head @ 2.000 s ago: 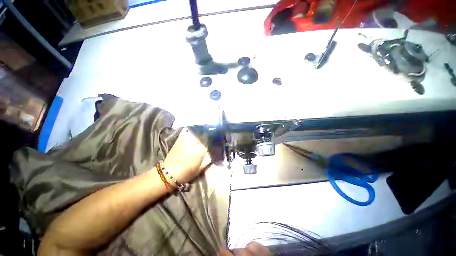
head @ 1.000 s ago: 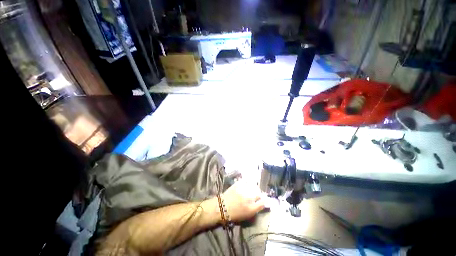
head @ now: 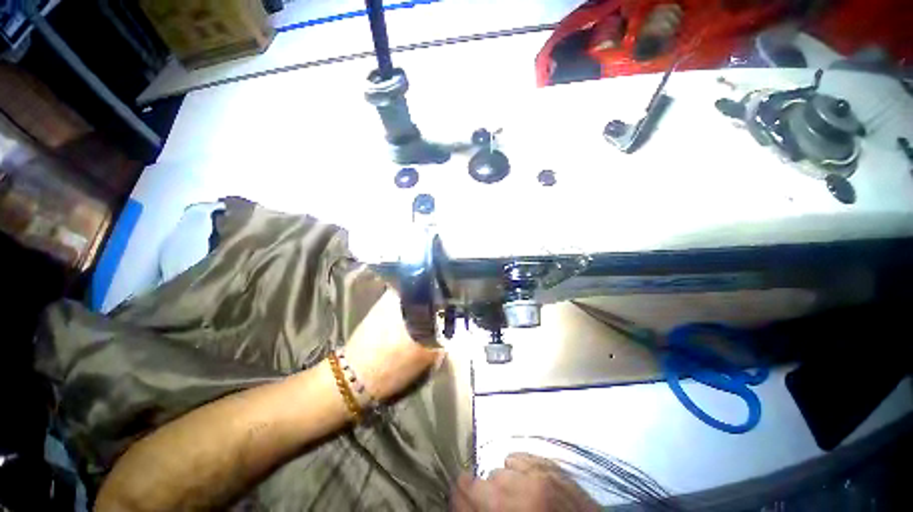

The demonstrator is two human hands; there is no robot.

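The shiny olive-brown lining (head: pixel 250 290) lies in a crumpled heap left of the needle and runs down to the picture's lower edge. My left hand (head: pixel 385 345) lies on it beside the needle area, its fingertips partly hidden by the take-up lever guard (head: pixel 422 285). My right hand (head: pixel 526 485) is at the bottom edge, partly cut off, with its fingertips on the lining's right edge. The white machine head (head: pixel 701 210) crosses the frame, with the tension assembly (head: pixel 521 300) on its front. The needle is hard to make out in the glare.
Blue-handled scissors (head: pixel 706 375) lie right of the needle, beside a dark flat object (head: pixel 846 400). Thin dark strands (head: pixel 601 470) curve near my right hand. A pale fabric piece (head: pixel 188 243) shows behind the lining. A red cloth or bag (head: pixel 691 40) and a cardboard box (head: pixel 215 30) are behind.
The view tilted up and came back down. Compared with two seconds ago, my right hand shows more at the bottom edge, and the pale piece behind the lining shows more.
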